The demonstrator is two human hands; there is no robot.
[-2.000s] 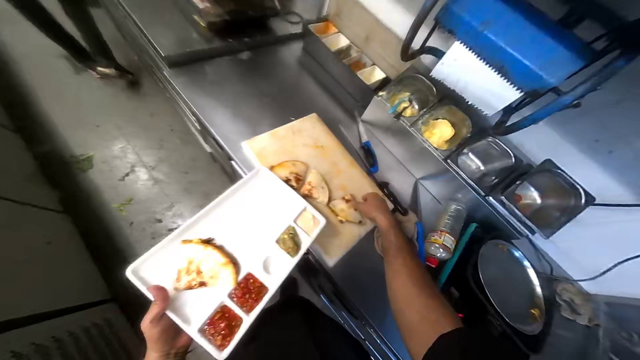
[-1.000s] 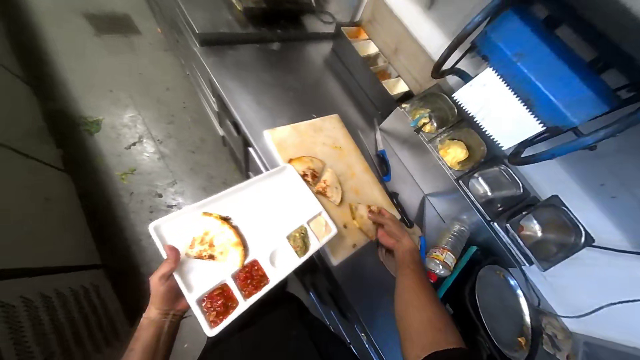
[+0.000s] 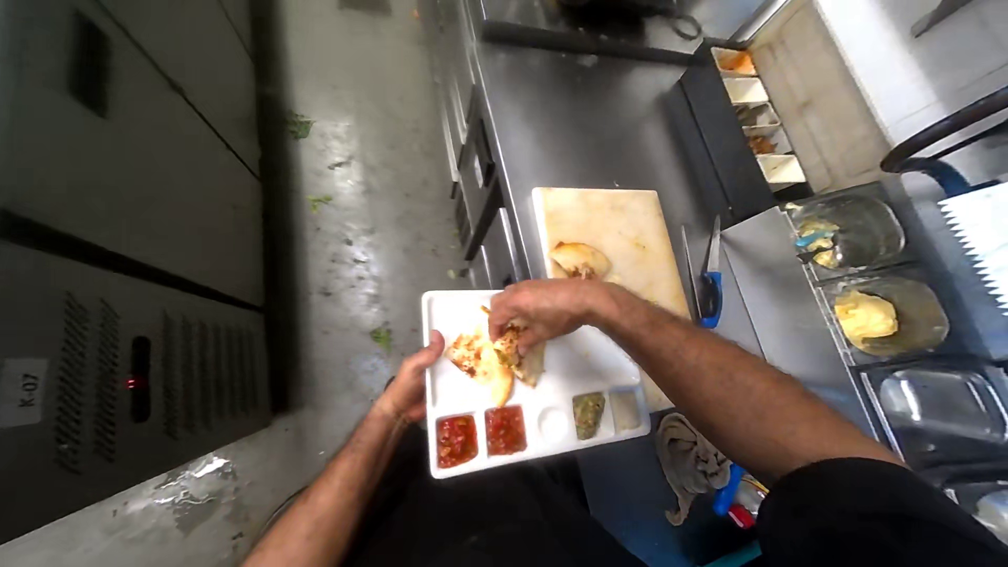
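Note:
My left hand (image 3: 415,379) grips the left edge of a white compartment tray (image 3: 567,346). On the tray lies a browned, filled flatbread piece (image 3: 470,356). Over it, my right hand (image 3: 535,313) pinches another filled flatbread wedge (image 3: 526,358), whose lower part touches or nearly touches the tray. Small compartments along the near edge hold two portions of chunky red salsa (image 3: 457,441), a green sauce (image 3: 587,415) and a pale sauce (image 3: 626,410). Beyond the tray, more flatbread (image 3: 580,257) rests on a cutting board (image 3: 614,213), partly hidden by my right hand.
Blue-handled scissors (image 3: 712,287) lie right of the board on the steel counter (image 3: 575,118). A crumpled cloth (image 3: 691,461) is near my right forearm. Metal containers, one with a yellow food (image 3: 866,316), stand at the right. A dark holder (image 3: 713,134) has several filled white compartments.
My right hand has moved from the cutting board to above the tray, carrying a flatbread wedge. My left hand still holds the tray. The view has shifted noticeably.

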